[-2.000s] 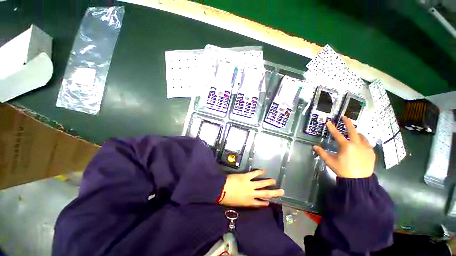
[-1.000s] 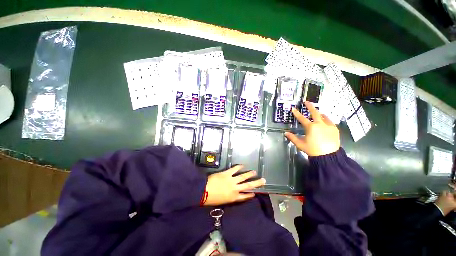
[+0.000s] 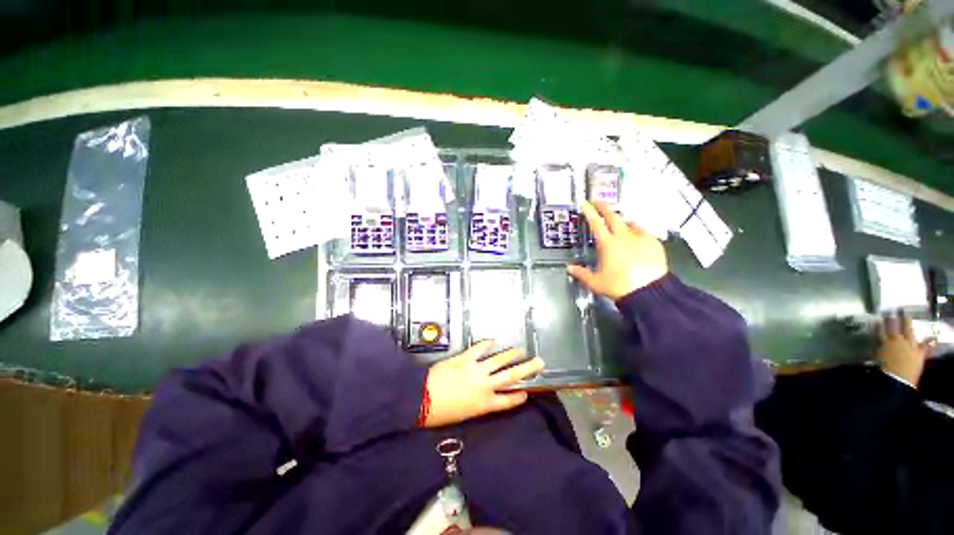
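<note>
A clear blister tray (image 3: pixel 565 361) lies on the bench in front of me. Its back row holds several keypad phones (image 3: pixel 490 209), screens pale. The front row holds a phone at far left and a dark phone back (image 3: pixel 428 311) with a yellow mark beside it. My right hand (image 3: pixel 625 256) is at the rightmost back-row phone (image 3: pixel 604 186), fingertips over its lower part; the keys are hidden and I cannot tell if it grips. My left hand (image 3: pixel 476 387) rests with fingers spread on the tray's front edge, holding nothing.
Sticker sheets (image 3: pixel 285 207) lie behind the tray, with a cut sheet strip (image 3: pixel 685 209) at right. A clear bag (image 3: pixel 99 230) lies left. A dark block (image 3: pixel 734 159) and bagged sheet packs (image 3: pixel 805 204) lie right. Another person's hand (image 3: pixel 902 350) is at far right. A cream rail runs behind.
The view has shifted, moving the bench things left in the picture. The rightmost back-row phone's dark screen now looks pale. My right hand stays near it; my left hand stays at the tray's front edge.
</note>
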